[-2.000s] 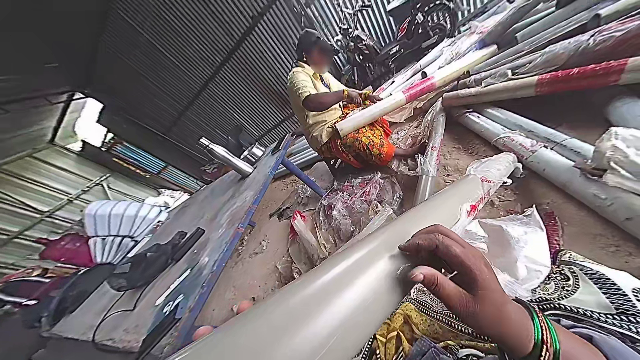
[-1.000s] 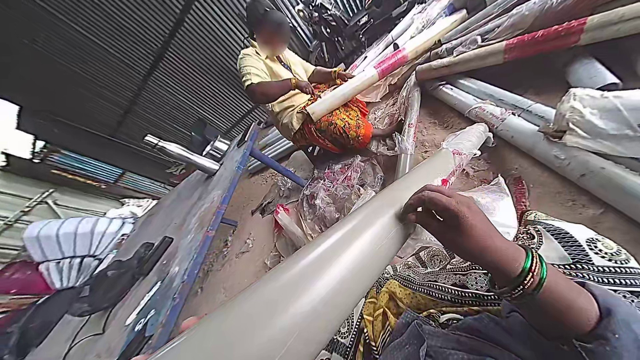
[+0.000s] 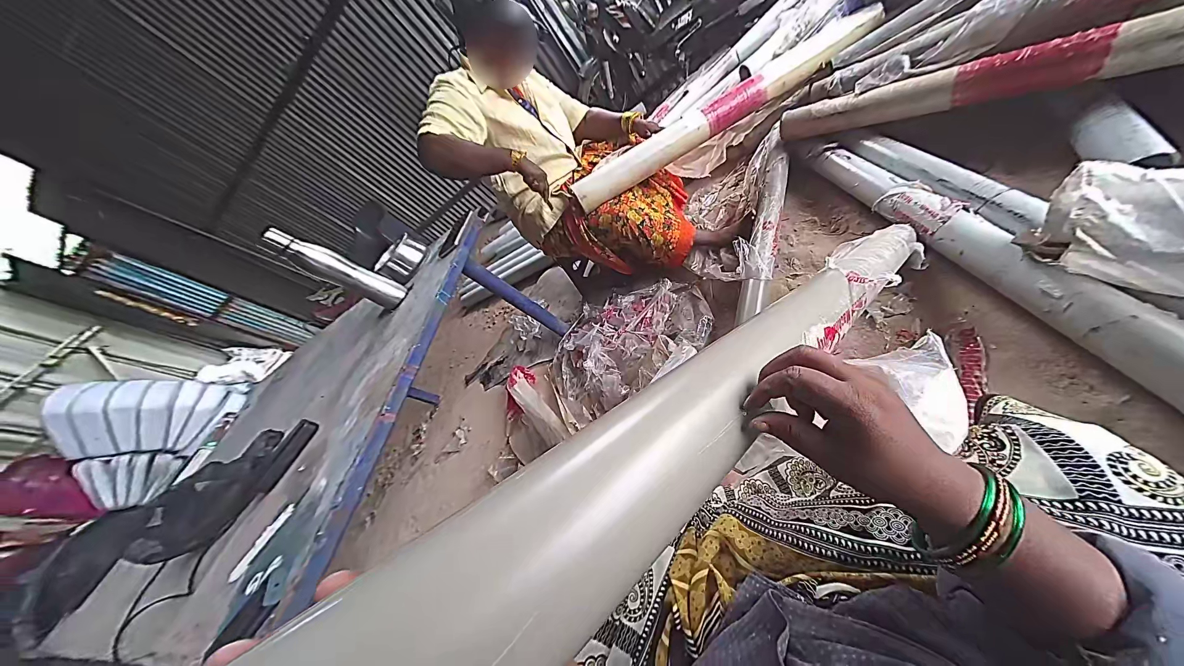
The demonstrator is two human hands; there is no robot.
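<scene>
A smooth grey-white plastic pipe [image 3: 555,499] slopes from the bottom of the view up to the right, above a patterned cloth over my lap. Clear plastic wrap with red print [image 3: 856,287] covers its far end. At the pipe's right side is my right hand [image 3: 823,416], green and gold bangles on the wrist; its thumb and fingers are bent around something small and dark touching the pipe, too unclear to name. Of my left hand [image 3: 335,585], only fingertips show at the pipe's left edge near the bottom; the rest is hidden behind it.
Across from me a seated person [image 3: 518,139] holds a wrapped pipe [image 3: 647,166]. More pipes [image 3: 1017,268] lie at the right. Crumpled plastic film [image 3: 629,342] covers ground beyond my pipe. A blue-edged table [image 3: 370,462] at the left bears a steel bottle [image 3: 338,268] and black bag [image 3: 176,518].
My view has shifted to the left. My right hand stays at the pipe's right side, its fingers more bent than two seconds ago. The other person still holds the wrapped pipe.
</scene>
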